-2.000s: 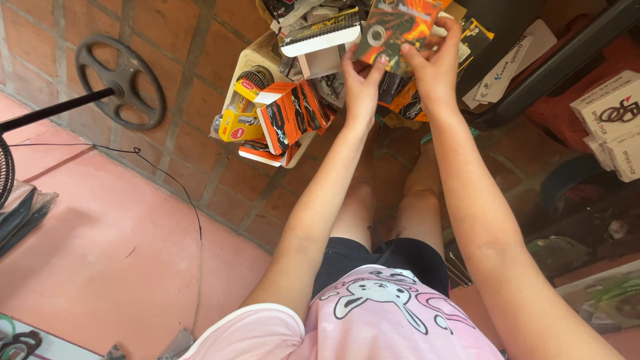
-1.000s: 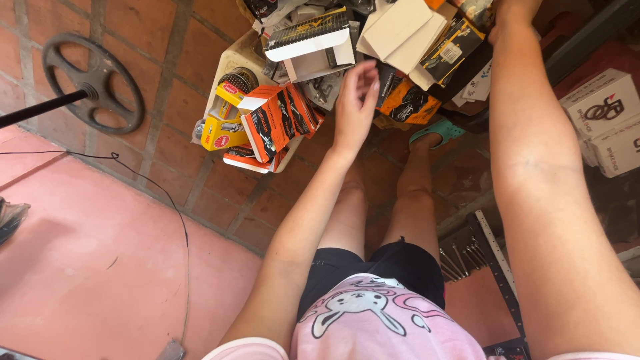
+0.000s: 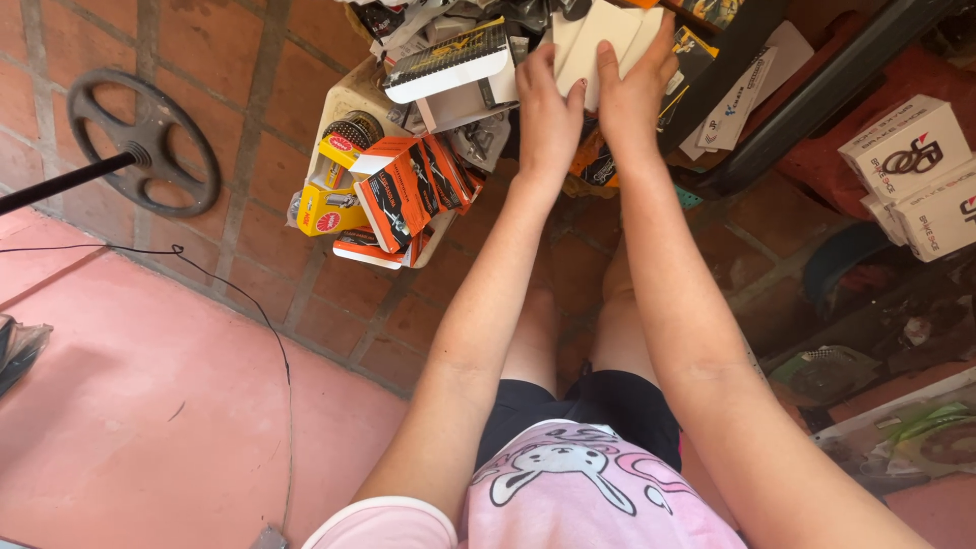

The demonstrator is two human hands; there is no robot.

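Note:
Both hands are at the top centre, over a pile of packaging. My left hand (image 3: 550, 114) touches the lower left edge of several plain cream cardboard boxes (image 3: 598, 46). My right hand (image 3: 637, 91) rests on their right side, its thumb on the front one. Left of my hands lies an opened black-and-yellow carton (image 3: 450, 61) with white flaps. Orange-and-black motorcycle part boxes (image 3: 404, 194) and yellow spark plug boxes (image 3: 329, 210) sit in a cream plastic container (image 3: 343, 99). Whether either hand grips the cream boxes firmly is hard to tell.
A black fan-like wheel base (image 3: 142, 145) on a pole stands at the left on brick tiles. A thin black cable (image 3: 263, 313) crosses the pink floor. Brake shoe boxes (image 3: 907, 145) lie at the right beyond a black metal bar (image 3: 808, 91).
My right hand has come back from the upper right to the cream boxes. My left hand has moved to their left edge. The colourful packet held two seconds ago is no longer in my hands.

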